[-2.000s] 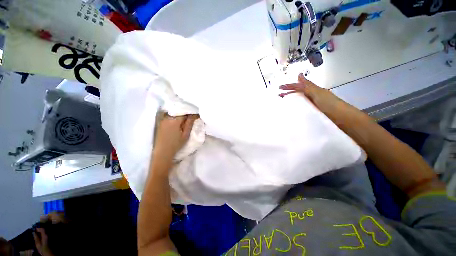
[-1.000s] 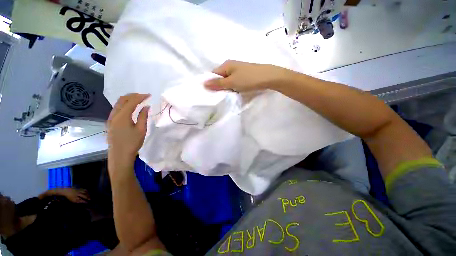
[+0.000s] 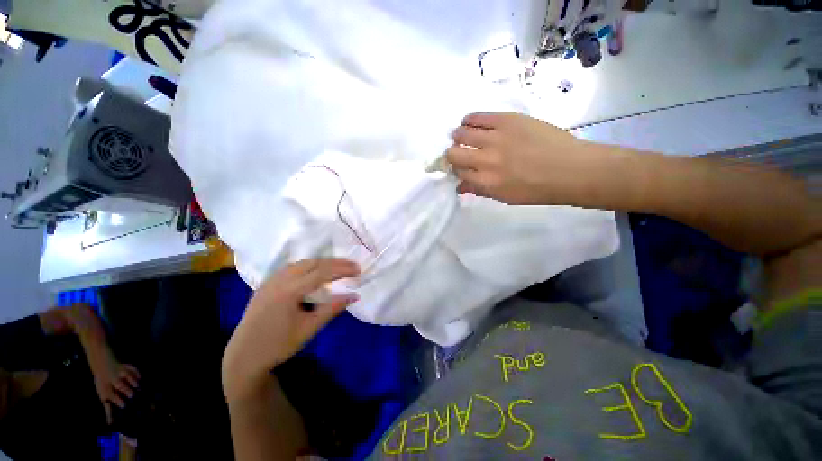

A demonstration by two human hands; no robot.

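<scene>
A large white garment (image 3: 297, 99) covers the machine bed's left part and hangs over my lap. A dark reddish thread (image 3: 343, 209) lies loose on it. My right hand (image 3: 518, 160) pinches a fold of the garment below the presser foot area. My left hand (image 3: 293, 311) is at the garment's lower left edge, with thumb and fingers around the cloth; its grip is partly unclear. The needle area (image 3: 532, 74) of the sewing machine is above my right hand, with no hand at it.
A grey vented machine (image 3: 122, 153) stands at left. A cream object with black handwriting (image 3: 153, 27) is at the upper left. Another person's hand (image 3: 115, 383) shows at the lower left. Blue cloth or bins (image 3: 360, 360) lie below the garment. The white table's edge (image 3: 721, 122) runs right.
My right hand has moved right and pinches the cloth there. My left hand has moved right and down, from beside the garment to its lower edge. The thread has shifted with the cloth.
</scene>
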